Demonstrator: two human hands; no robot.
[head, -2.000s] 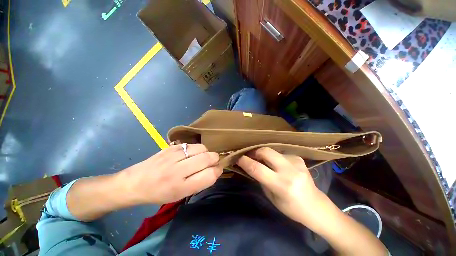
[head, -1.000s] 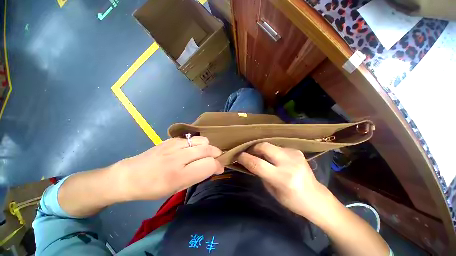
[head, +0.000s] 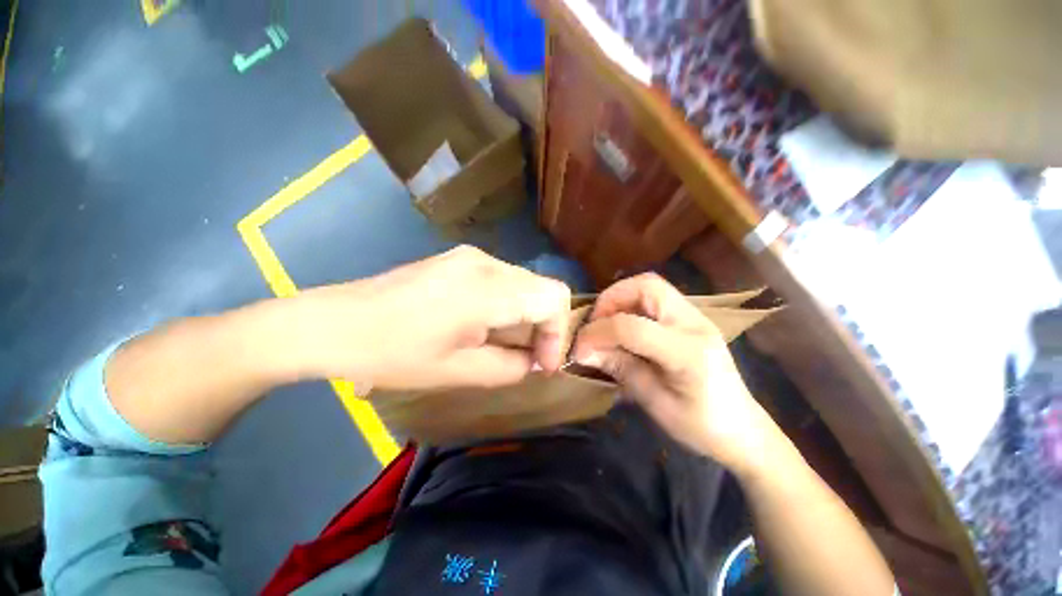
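Observation:
A tan-brown handbag [head: 501, 413] lies across my lap, tilted, its mouth edges reaching toward the desk at the right. My right hand [head: 670, 355] pinches the bag's edge near the middle of the mouth. My left hand [head: 466, 320] is in front of the bag, fingers curled, fingertips at the same edge beside my right fingertips. It covers the bag's left part. Whether a needle or thread is between the left fingertips is too small and blurred to tell.
A wooden desk [head: 670, 128] curves along the right, with a white sheet [head: 932, 303] and a second tan-brown bag [head: 932, 82] on it. An open cardboard box [head: 466, 175] is on the floor ahead. A round white rim [head: 734, 565] shows beside my knees.
The bag has tilted and more of its near face shows. My left hand has moved right and up, over the bag's front. The view has shifted, showing more of the desk bag.

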